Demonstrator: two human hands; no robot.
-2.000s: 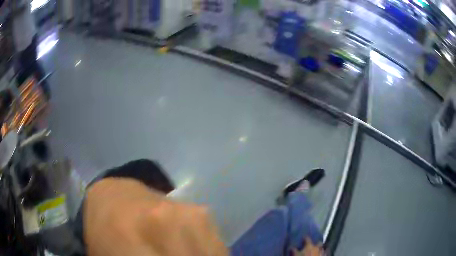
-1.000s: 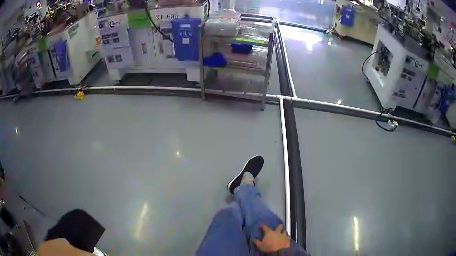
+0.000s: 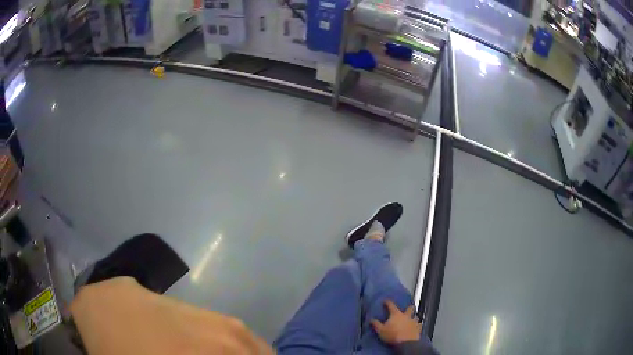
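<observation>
My right hand [image 3: 398, 324] rests on the knee of the blue jeans [image 3: 378, 281], fingers spread, holding nothing. My left hand [image 3: 156, 320] is large and blurred, close to the camera at the bottom left; its fingers cannot be made out. A black shape [image 3: 149, 260] shows just beyond it; what it is cannot be told. At the left edge, a metal fixture base [image 3: 35, 295] carries a yellow-and-white warning label. Blurred copper-coloured pieces [image 3: 8, 173] lie above it, cut off by the picture's edge.
Grey-green floor surrounds one black shoe [image 3: 376, 223]. White-and-black floor strips [image 3: 439, 208] run beside the leg. Behind stand a metal shelf cart [image 3: 385, 76] with blue items and white machine cabinets [image 3: 267, 28]. Another white machine [image 3: 593, 132] stands at right.
The view has swung back left since one second ago, showing more of the labelled fixture. The left hand now fills more of the lower left. The right hand stays on the knee.
</observation>
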